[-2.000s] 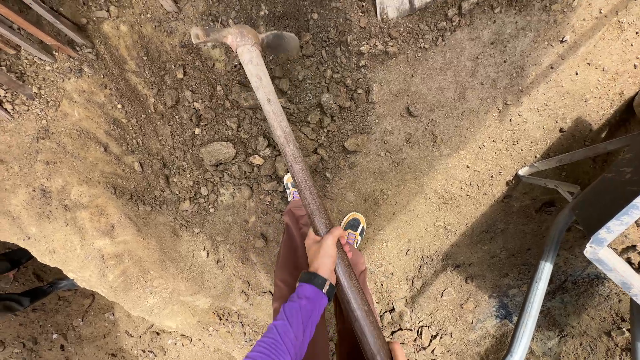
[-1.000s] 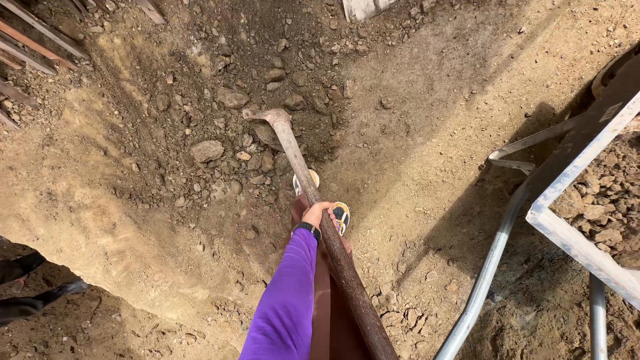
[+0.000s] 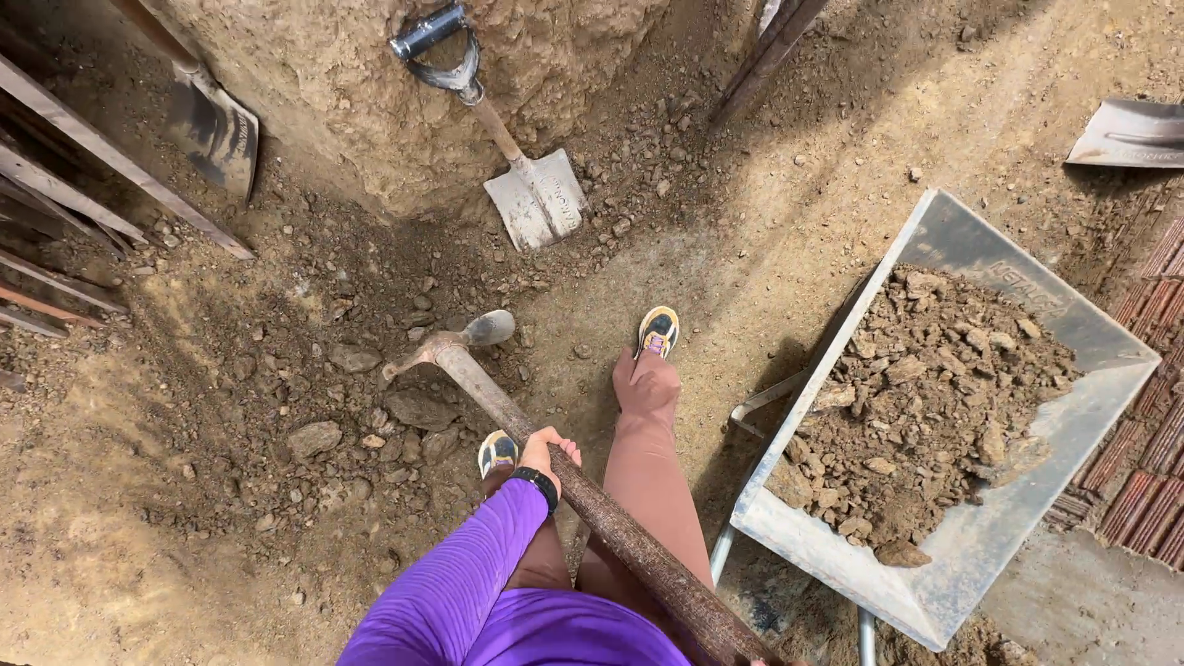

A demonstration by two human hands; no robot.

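My left hand, with a dark watch on its wrist, grips the wooden handle of a mattock partway along. The mattock's metal head, with a broad blade on one side and a narrower end on the other, is over loose stones and soil left of my feet. At the bottom edge, near the handle's lower end, only a few fingertips of my right hand show; its grip is mostly out of frame.
A metal wheelbarrow heaped with soil and rock stands at right. A shovel leans on the earth bank, another is at upper left near wooden boards. A shovel blade and stacked ridged bricks are at far right.
The view has shifted, bringing the shovels and the loaded wheelbarrow into sight. My left hand has stayed on the mattock handle, and my feet now stand farther apart.
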